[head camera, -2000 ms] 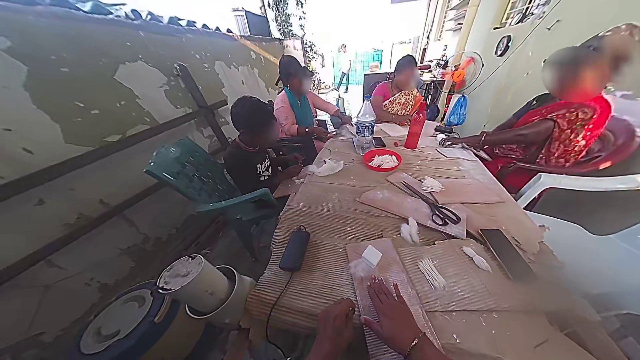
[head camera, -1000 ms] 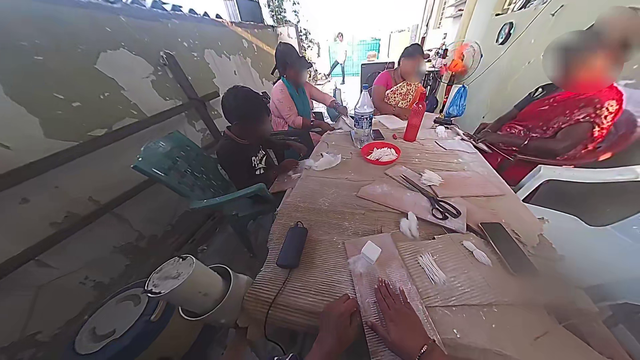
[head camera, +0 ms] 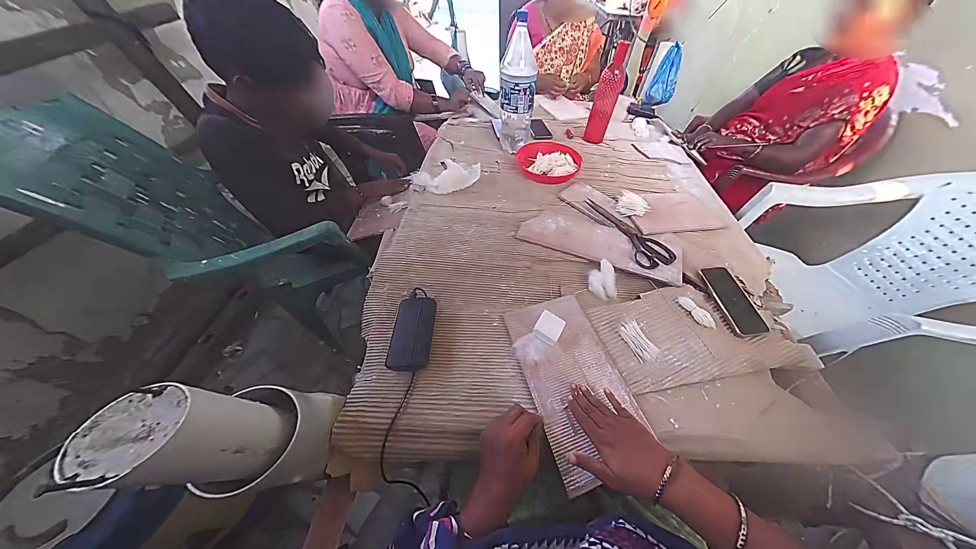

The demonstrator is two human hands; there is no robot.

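Note:
My right hand (head camera: 610, 438) lies flat, fingers spread, on a narrow ridged board (head camera: 568, 396) at the near edge of the table. Curled beside the board's left edge is my left hand (head camera: 512, 442); whether something thin is between its fingers cannot be seen. A small white square block (head camera: 549, 327) and a tuft of cotton (head camera: 531, 349) rest at the board's far end. To the right lie thin white cotton wicks (head camera: 639, 341) and a tied white bundle (head camera: 697, 313). Farther off, more cotton (head camera: 602, 280) sits near black-handled scissors (head camera: 646, 248).
A black power adapter (head camera: 412, 332) with a cable lies left, a phone (head camera: 734, 302) right. Beyond stand a red bowl (head camera: 549, 162) of wicks, a plastic bottle (head camera: 517, 91) and a red bottle (head camera: 608, 95). Several people sit around the cardboard-covered table. White buckets (head camera: 252, 435) stand lower left.
The view has tilted down toward the table. My right hand stays flat on the board and my left hand stays beside it.

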